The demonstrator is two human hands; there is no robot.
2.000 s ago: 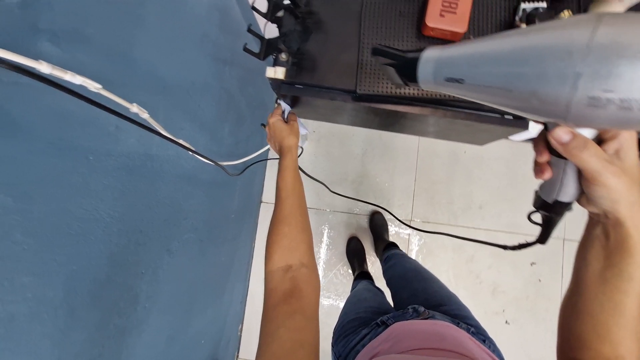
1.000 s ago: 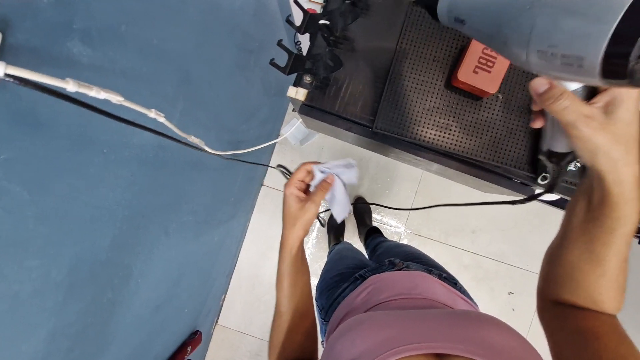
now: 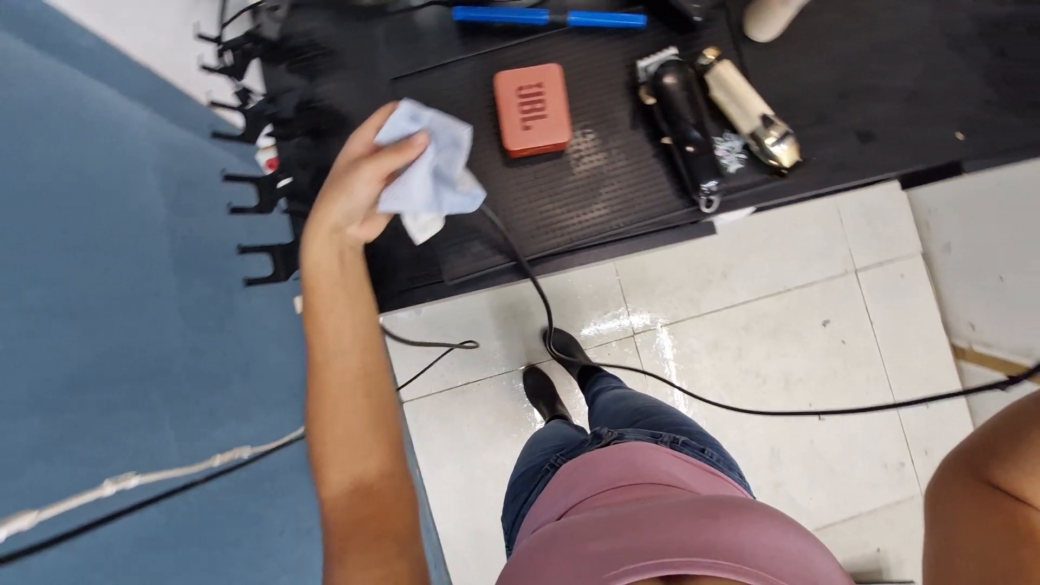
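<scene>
My left hand [image 3: 366, 175] is shut on a crumpled light-blue cloth or wipe [image 3: 435, 162] over the left part of the black worktop. Right of the cloth, a red JBL speaker [image 3: 533, 110] rests on a perforated black mat [image 3: 569, 195]. Farther right lie a black hair clipper [image 3: 684, 122] and a cream and gold trimmer [image 3: 749, 106], side by side. A black cord [image 3: 731, 405] runs from near the cloth, over the worktop's edge and across to the right. Only part of my right arm shows at the lower right; that hand is out of view, and the hair dryer is not visible.
Black holders [image 3: 264, 191] stick out at the worktop's left end beside a blue wall [image 3: 146, 268]. A blue, pen-like object [image 3: 548, 16] lies at the back. A white and a black cable [image 3: 162, 504] run along the wall. Tiled floor [image 3: 756, 341] shows below.
My left hand has moved with the cloth from below the worktop's front edge to above the mat. My right hand and the hair dryer have left the view, which has shifted.
</scene>
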